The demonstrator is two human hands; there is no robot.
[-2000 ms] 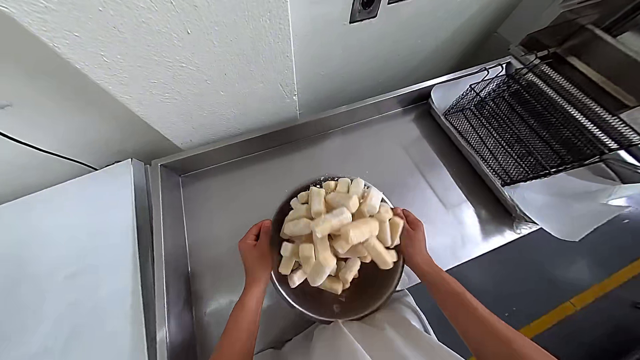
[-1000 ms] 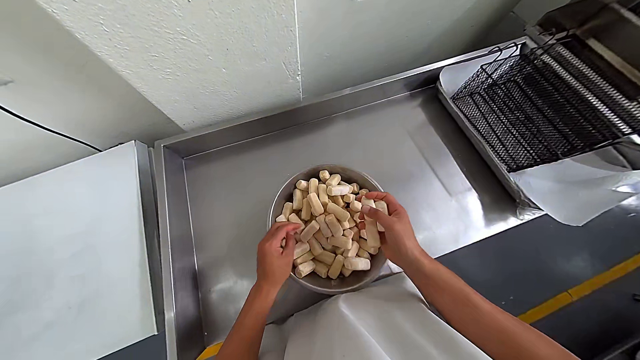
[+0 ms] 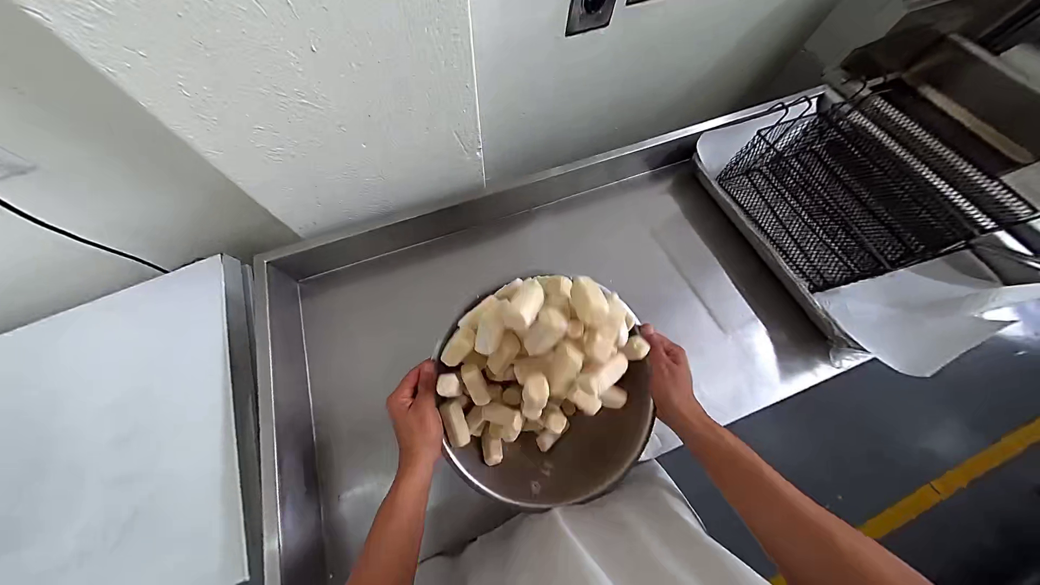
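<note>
A round metal bowl (image 3: 585, 455) is held between both hands over the stainless steel counter. My left hand (image 3: 418, 406) grips its left rim, and my right hand (image 3: 670, 374) grips the right rim. Many pale, cut stick-shaped food pieces (image 3: 561, 349), of a kind I cannot tell, are bunched toward the far side of the bowl, slightly blurred, some seemingly lifted off the others. The near inside wall of the bowl shows bare metal. Whether the bowl's base touches the counter cannot be seen.
The steel counter (image 3: 382, 325) has a raised edge along the wall. At the right, black wire mesh baskets (image 3: 821, 195) stand on a paper-lined tray (image 3: 756, 236). A white flat-topped surface (image 3: 114, 431) lies left. A white apron (image 3: 569, 544) hangs close below the bowl.
One second ago my fingers were on the pieces in the bowl; now both hands hold its rim. The pieces, spread across the bowl then, are heaped toward its far side.
</note>
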